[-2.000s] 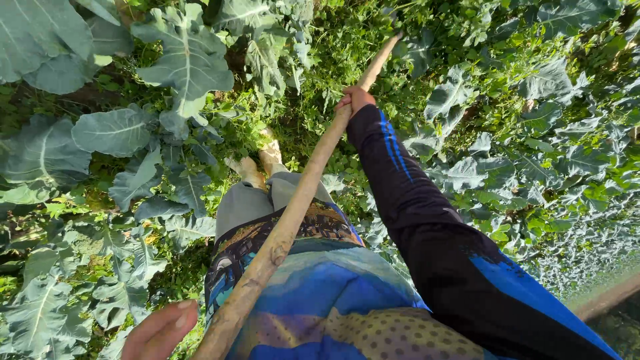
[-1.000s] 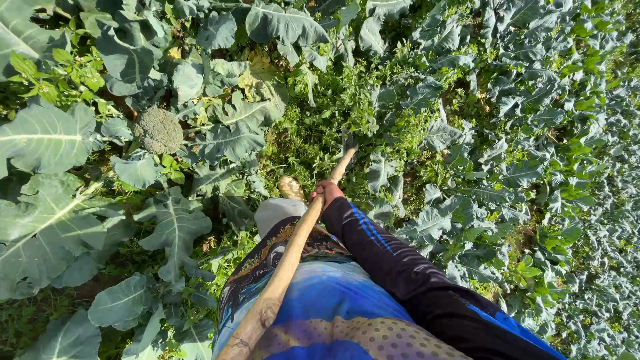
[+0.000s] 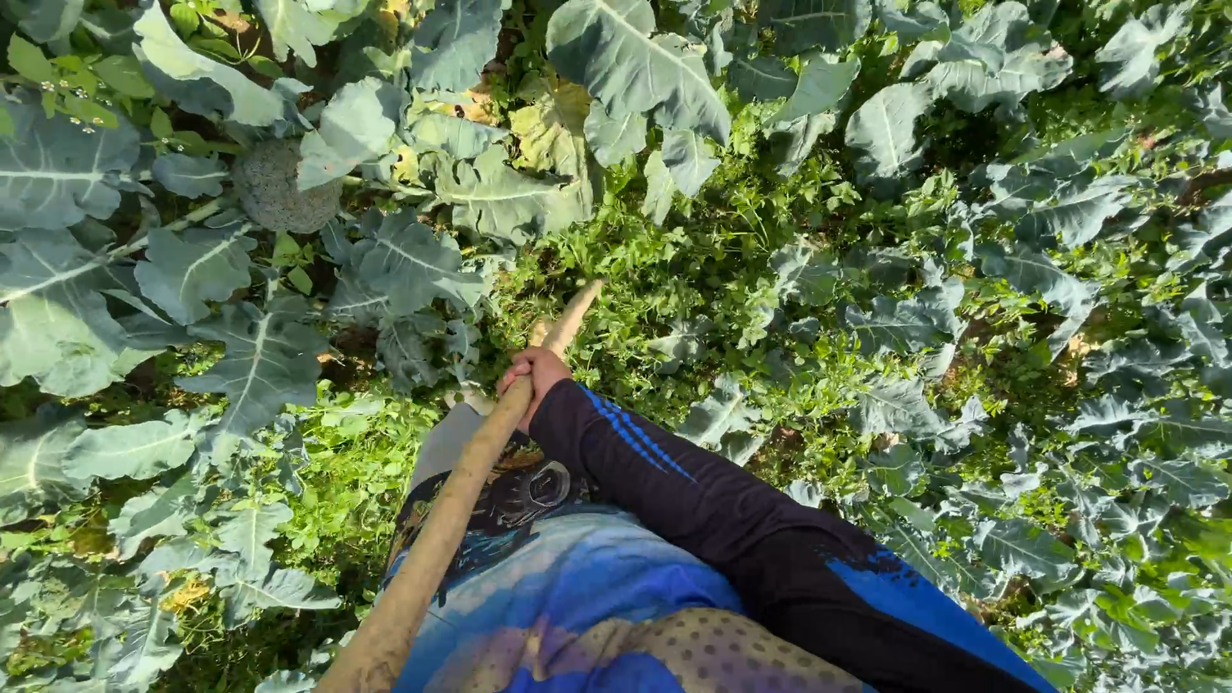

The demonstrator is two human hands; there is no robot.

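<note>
A long wooden pole (image 3: 448, 515) slants from the bottom edge, in front of my body, up to a tip among low green weeds. My right hand (image 3: 535, 383), at the end of a dark sleeve with blue stripes, is closed around it near the upper end. Whatever is at the far end of the pole is hidden in the foliage. My left hand is out of view.
Broad-leaved broccoli plants (image 3: 260, 361) grow on the left, one with a round broccoli head (image 3: 287, 186). More leafy plants (image 3: 895, 404) fill the right side. Low weeds (image 3: 616, 241) cover the ground between them, close to my feet.
My left hand, seen at the lower left two seconds ago, has left the view. The right hand still grips the pole. The view has shifted over the plants.
</note>
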